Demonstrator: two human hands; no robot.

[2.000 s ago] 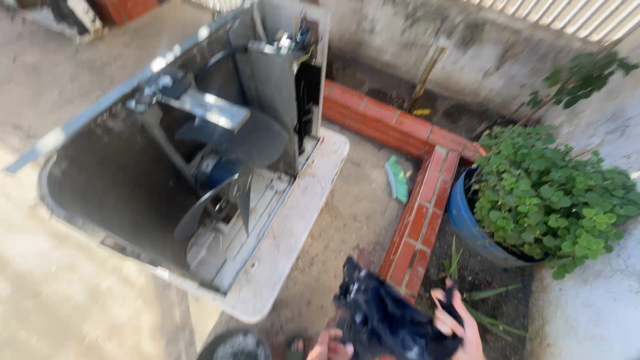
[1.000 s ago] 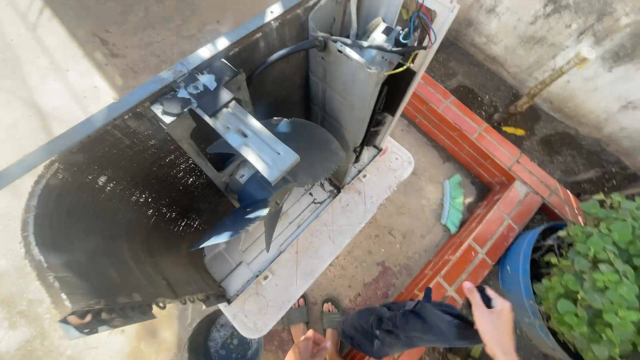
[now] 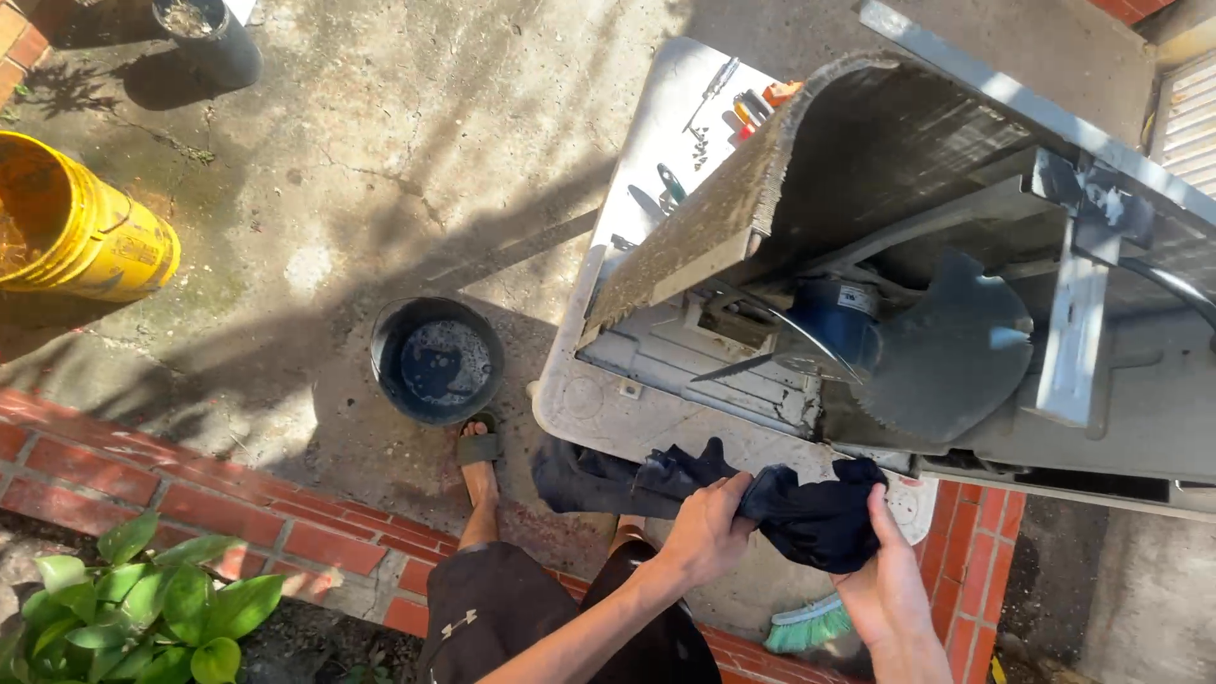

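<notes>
My left hand [image 3: 711, 532] is closed around the middle of a dark cloth [image 3: 608, 480], whose loose end hangs out to the left. My right hand [image 3: 883, 575] grips the bunched right end of the same cloth, thumb along its edge. Just beyond both hands stands an opened air conditioner outdoor unit on a white plastic table [image 3: 608, 413]. Its fan blade [image 3: 950, 351], blue motor [image 3: 831, 318] and curved condenser coil [image 3: 703, 223] are exposed. A dark bucket [image 3: 437, 361] with sudsy liquid in it stands on the ground left of the table.
Screwdrivers [image 3: 714, 90] and screws lie on the table's far part. A yellow bucket [image 3: 114, 233] lies tipped at the left, near a dark pot [image 3: 214, 47]. A low brick border [image 3: 313, 546] runs behind my sandalled feet. A green-bristled brush head [image 3: 807, 627] lies on the ground by my right hand.
The view has swung left, bringing the buckets and the tools on the table into sight. My hands have come closer together on the cloth, which was stretched between them.
</notes>
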